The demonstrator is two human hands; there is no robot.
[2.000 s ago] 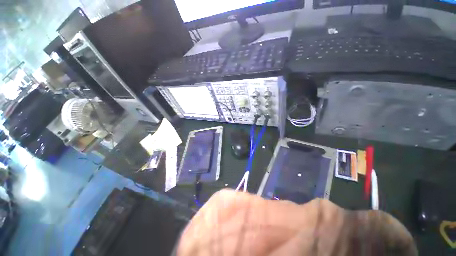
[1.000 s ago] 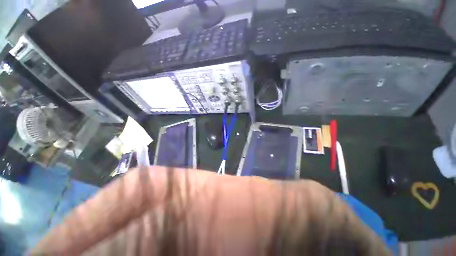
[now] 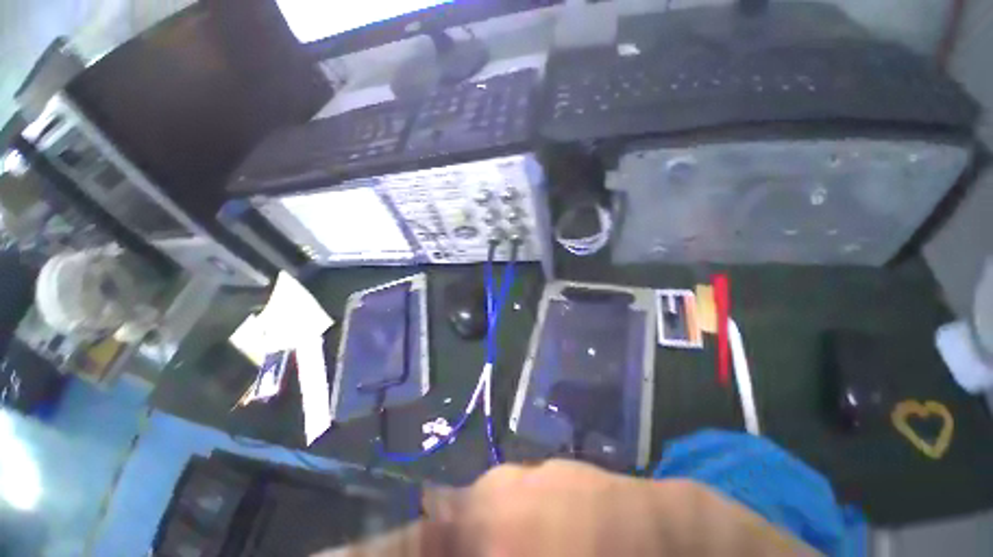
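Note:
A bare hand [image 3: 610, 511], apparently my right, is large and blurred at the bottom edge. Its fingers are cut off or hidden, so I cannot tell its grip. My left hand cannot be made out. A flat black device [image 3: 387, 337] lies on the left coupling plate [image 3: 419, 370]. The right coupling plate [image 3: 645, 397] has a small light mark in its middle; its lower edge is near the hand. Blue cables [image 3: 492, 326] run from the tester [image 3: 463, 207] down between the plates, one curving toward the left plate. White pieces [image 3: 436, 433] lie beside the cables.
A black tray [image 3: 272, 506] is at lower left. Papers [image 3: 314, 386] lie left of the plates, and a mouse [image 3: 468, 310] between them. A card [image 3: 679, 319], red stick [image 3: 722, 332], white stick [image 3: 744, 375], second mouse [image 3: 855, 381] and yellow heart-shaped loop [image 3: 923, 428] lie right. Blue cloth [image 3: 762, 479] shows beside the hand.
The view has shifted right. The hand rose across the bottom, then dropped lower and smaller, uncovering the lower plates, cables and tray. More blue cloth shows at its right.

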